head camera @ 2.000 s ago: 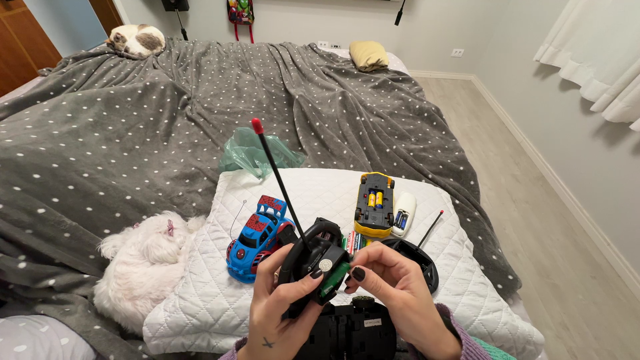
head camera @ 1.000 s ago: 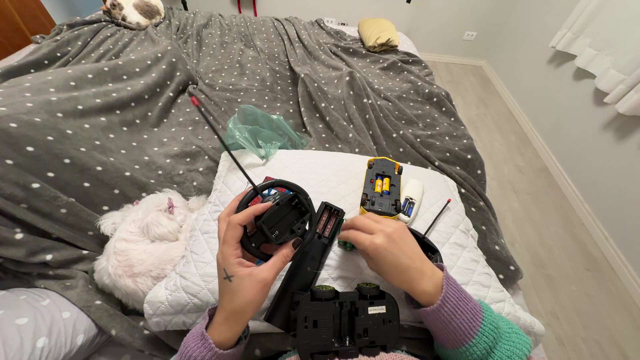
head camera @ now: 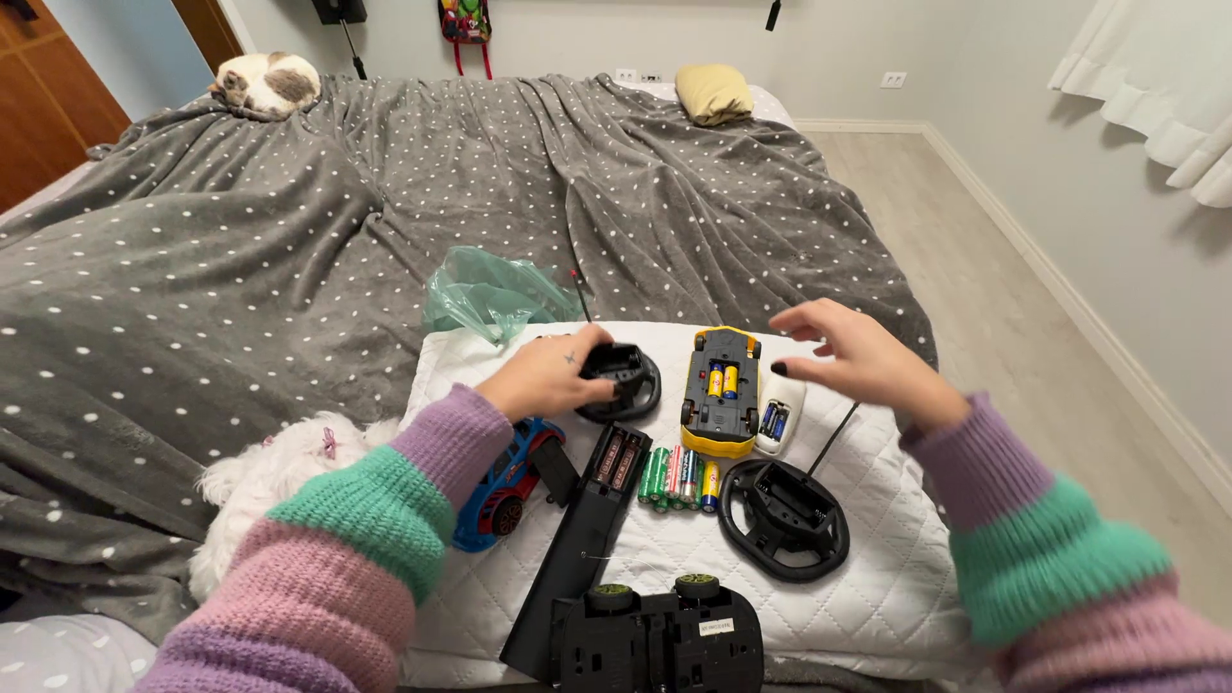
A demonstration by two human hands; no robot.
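Observation:
My left hand has its fingers on a black steering-wheel remote lying on the white quilt. My right hand hovers with fingers apart, holding nothing, above a white remote with batteries showing. Beside that lies an upturned yellow toy car with two yellow batteries in it. Several loose AA batteries lie below it, left of a second steering-wheel remote whose battery bay is uncovered. A long black remote control with batteries showing lies by the blue toy car. An upturned black toy vehicle is nearest me.
A green plastic bag lies at the quilt's far edge. A fluffy white dog rests at the left. A cat is curled on the far corner of the grey dotted blanket, and a yellow pillow is at the far side.
The steering-wheel remote, earlier held up in my left hand, is down on the quilt. My right hand has moved up and right, away from the loose batteries. The view has shifted.

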